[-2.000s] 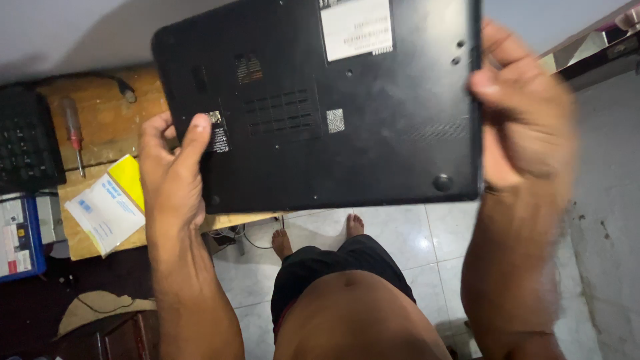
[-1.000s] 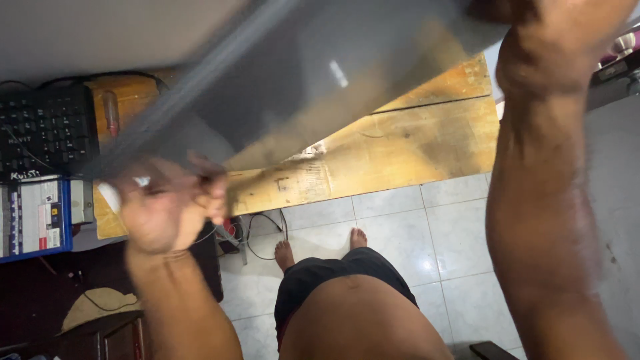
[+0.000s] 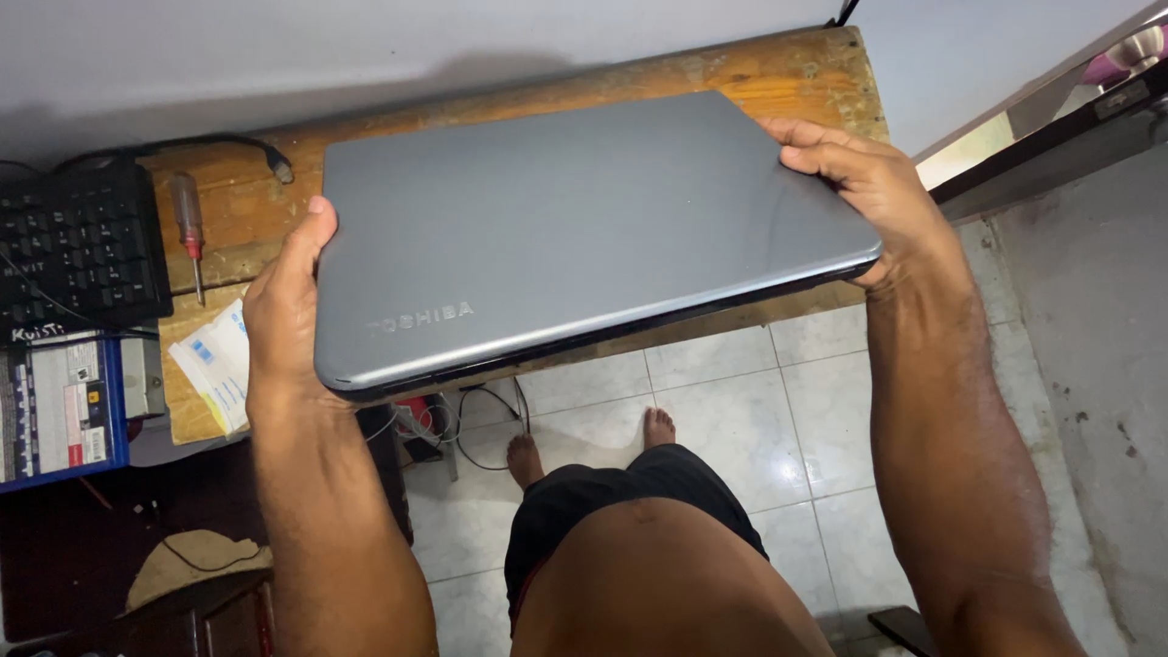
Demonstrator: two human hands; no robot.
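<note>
A closed grey Toshiba laptop, lid up, is held between both hands over the wooden table. My left hand grips its left edge, with the thumb on the rim and the other fingers hidden. On the right edge, my right hand has its fingers near the far corner, and part of the palm is under the near corner. To the left on the table lie a screwdriver with a clear and red handle and a white and yellow packet, partly hidden by my left hand.
A black keyboard is at the left, above a blue-edged case. A cable with a plug lies on the wooden table near the wall. Loose cables hang below the front edge, above the tiled floor.
The laptop has been turned over: its black underside with labels faced up two seconds ago, and its grey lid faces up now. Both hands have moved with it.
</note>
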